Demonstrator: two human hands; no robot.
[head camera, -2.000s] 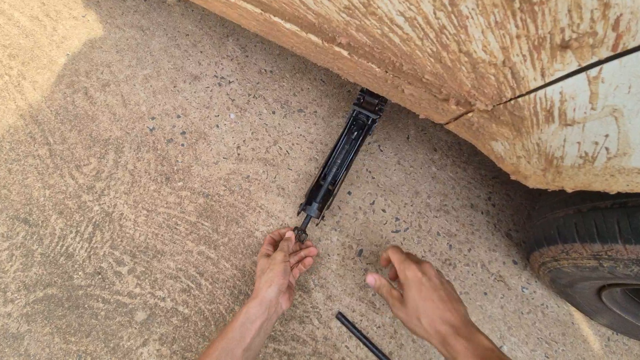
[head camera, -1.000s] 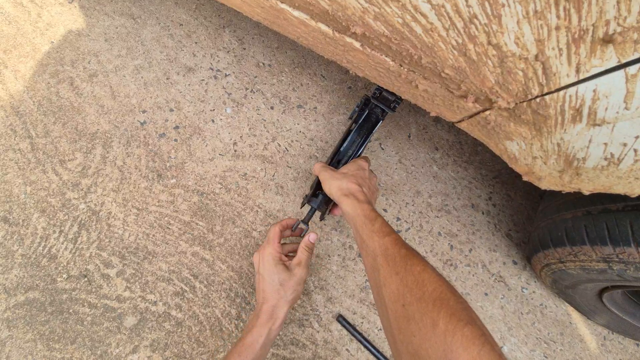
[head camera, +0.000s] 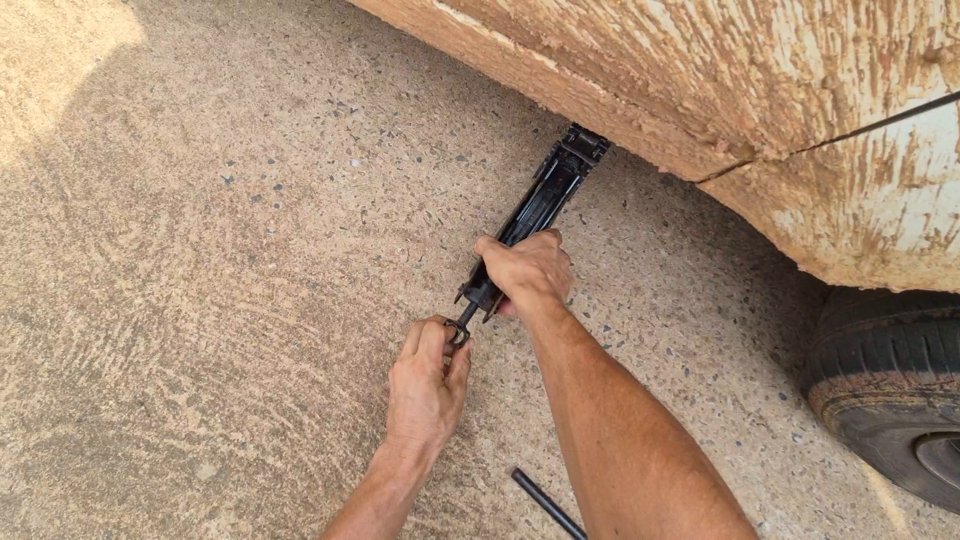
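A black metal scissor jack (head camera: 546, 196) lies low on the concrete, its far end at the lower edge of a mud-caked car body. My right hand (head camera: 527, 271) grips the jack's body near its close end, with the fingers partly hidden behind it. At the end of the jack's screw is a metal eye (head camera: 456, 334), and my left hand (head camera: 431, 367) pinches it between thumb and fingers. Below my hands, a dark metal rod (head camera: 547, 501) rests on the ground, running out of view at the bottom edge.
The muddy car sill (head camera: 600, 112) crosses above the jack's far end. A car tyre (head camera: 892, 375) stands at the right. Rough concrete (head camera: 225, 300) spreads out on the left and under the jack.
Two seconds ago my right hand was off the jack, above the rod; it has since taken hold of the jack's body. My left hand stays at the screw's end.
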